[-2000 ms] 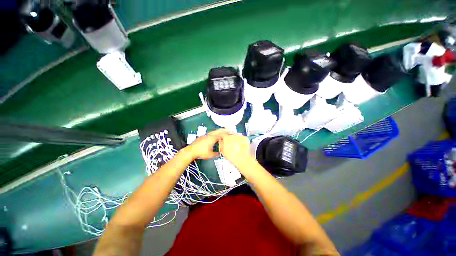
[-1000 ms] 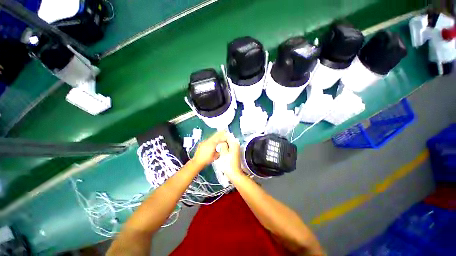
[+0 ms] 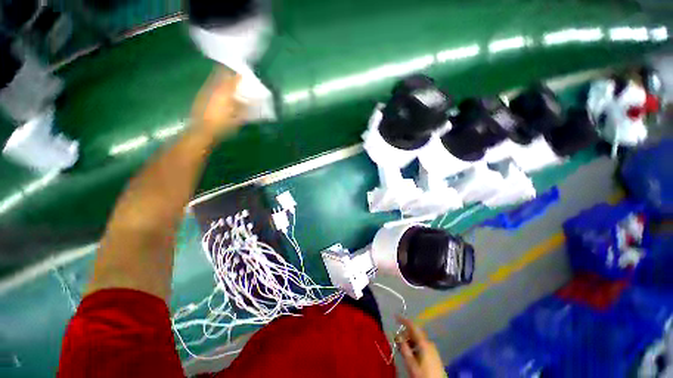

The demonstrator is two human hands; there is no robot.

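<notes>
My left hand [image 3: 220, 103], blurred, reaches over the conveyor and holds a white-and-black security camera [image 3: 232, 40] by its white base. Another camera [image 3: 435, 257] lies on its side at the bench's front edge, black head to the right and white bracket [image 3: 348, 269] to the left. My right hand [image 3: 419, 353] is low, cut off by the bottom edge, with its fingertips on a thin white cable [image 3: 398, 295]. Several more cameras [image 3: 413, 111] stand in a row along the bench's back edge.
A black hub [image 3: 236, 203] with many plugged white cables [image 3: 258, 273] sits on the green bench; two white plugs [image 3: 285, 210] lie beside it. Another blurred camera [image 3: 37, 125] is on the conveyor [image 3: 325, 44] at far left. Blue crates [image 3: 509, 325] and a red one [image 3: 594, 289] are on the floor right.
My hands have parted: the left has carried a camera from the row's left end up over the conveyor, the right has dropped to the bottom edge. The view has shifted.
</notes>
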